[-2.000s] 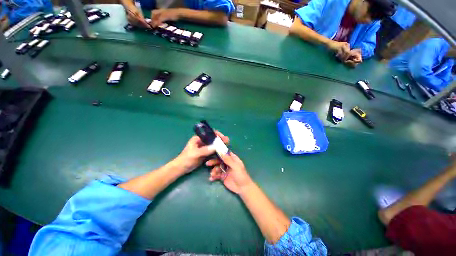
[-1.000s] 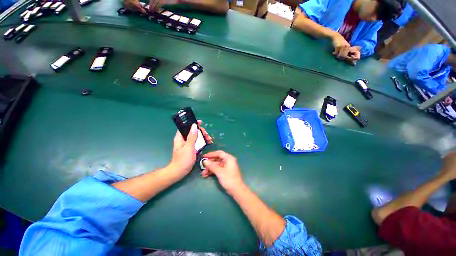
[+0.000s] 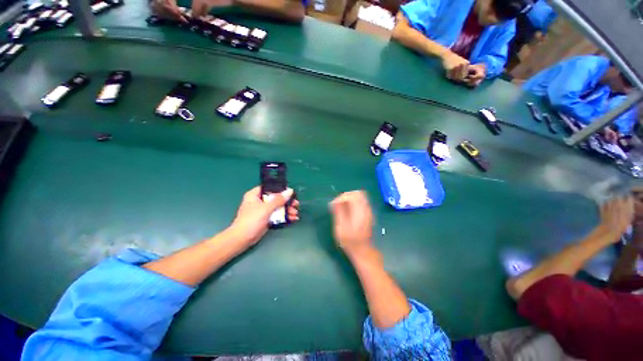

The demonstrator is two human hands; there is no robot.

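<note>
My left hand [image 3: 255, 215] holds a black mobile phone [image 3: 273, 176], back side up, its dark end pointing away from me. A white label [image 3: 277, 211] shows on its lower half, partly under my thumb. My right hand [image 3: 354, 218] is off the phone, to its right and left of the blue parts bin [image 3: 440, 185]. It is blurred with the fingers curled, and I cannot tell whether it holds anything. Loose white loops [image 3: 409, 185] are heaped in the bin.
Several phones [image 3: 238, 103] lie spaced along the green bench [image 3: 211, 282] ahead. A yellow-framed phone [image 3: 473, 154] lies beyond the bin. A small dark piece [image 3: 103, 137] lies at left, near a black tray [image 3: 10, 148]. Workers sit opposite; a person in a dark red sleeve [image 3: 578, 307] is at right.
My right hand has moved away from the phone, right and toward the bin. The pale ring seen in its fingers is no longer visible. My left hand has turned the phone more upright in view.
</note>
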